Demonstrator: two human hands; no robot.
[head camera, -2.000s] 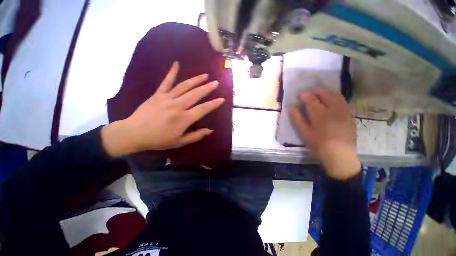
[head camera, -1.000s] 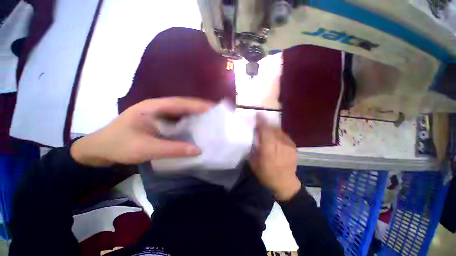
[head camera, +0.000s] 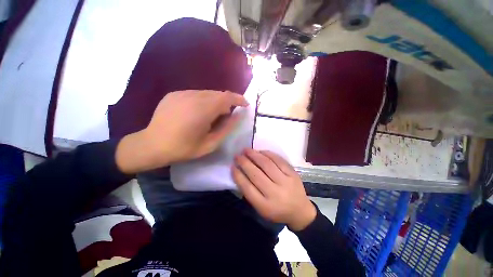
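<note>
A large maroon panel (head camera: 173, 59) with a curved top lies left of the needle area of the sewing machine (head camera: 416, 48). A small whitish rectangular piece (head camera: 202, 174) lies over its lower right part, at the table's front edge. My left hand (head camera: 181, 127) is on the upper part of the white piece, thumb and index finger near its top corner. My right hand (head camera: 273, 186) rests with its fingers on the piece's right edge. The fabric under both palms is hidden. A stack of small pieces (head camera: 346, 108), maroon side up, lies right of the needle.
Whitish panels with maroon edges (head camera: 32, 76) hang over the table's left side. A round metal knob (head camera: 285, 73) sits by the bright lamp glare. Blue plastic crates (head camera: 378, 222) stand below the table at right. Maroon and white fabric (head camera: 127, 238) lies low at left.
The right hand has left the stack, whose top now shows maroon instead of white. A white piece came over to the maroon panel, was blurred between both hands, and now lies flatter on it.
</note>
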